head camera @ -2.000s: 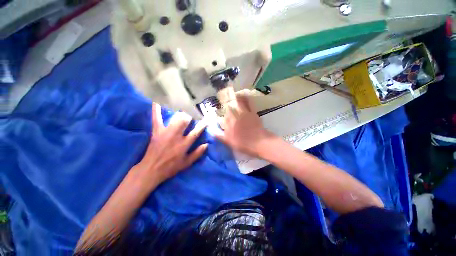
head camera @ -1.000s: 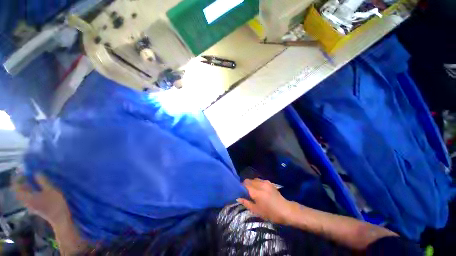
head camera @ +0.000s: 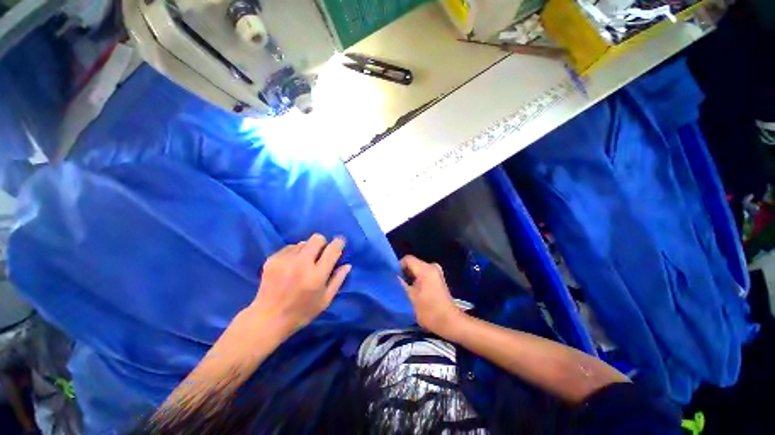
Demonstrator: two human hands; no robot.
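Note:
The blue garment (head camera: 170,221) lies over the left of the table and drapes toward my lap. Its straight hemmed edge (head camera: 374,225) runs from the brightly lit needle area (head camera: 293,98) down to my right hand. My left hand (head camera: 297,280) lies on the cloth, fingers slightly bent, pressing it without a visible grip. My right hand (head camera: 425,289) pinches the cloth edge between thumb and fingers beside the table corner. Glare hides the presser foot and where the cloth meets it.
Dark thread snips (head camera: 378,68) lie on the machine bed. A yellow-edged scrap box (head camera: 578,38) stands at the upper right, beyond the printed scale (head camera: 501,123). Blue garments (head camera: 646,229) hang at the right over a blue bin (head camera: 544,255).
My left hand has come in from the far left and now rests on the cloth. My right hand has moved slightly up, still at the edge. The cloth lies more spread out.

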